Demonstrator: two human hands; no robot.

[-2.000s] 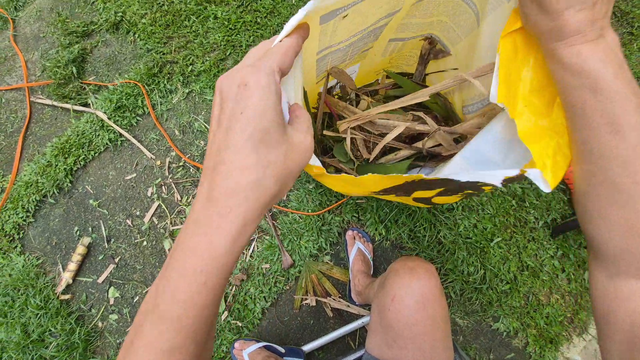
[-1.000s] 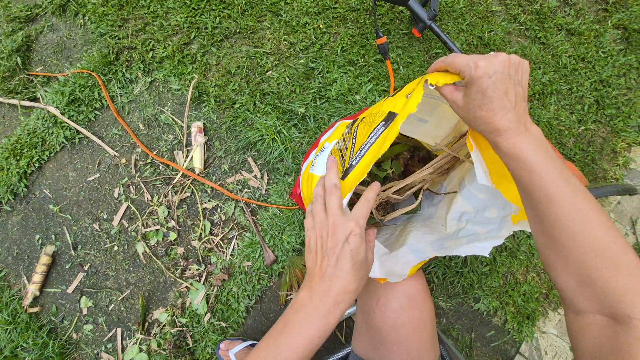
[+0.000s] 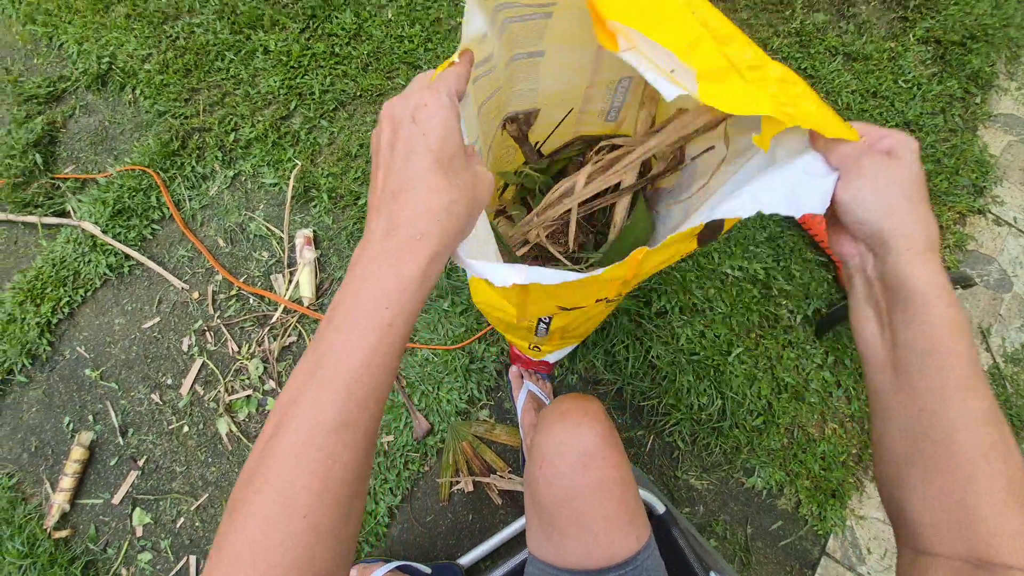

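A yellow plastic sack with a white lining hangs wide at the mouth between my hands. My left hand grips its rim on the left side, thumb inward. My right hand pinches the rim's right corner. Dry leaf strips, twigs and green leaves lie inside the sack. The sack's red lower end shows just above my sandalled foot. The fingertips of both hands are partly hidden by the sack.
An orange cord crosses the ground at left. Near it lie a long stick, cut stalk pieces and wood scraps. A dried fan leaf lies by my foot; a metal chair frame is below.
My left hand, earlier spread against the sack's front, now holds its left rim. The right hand is now at the right corner, and the sack's mouth is wider.
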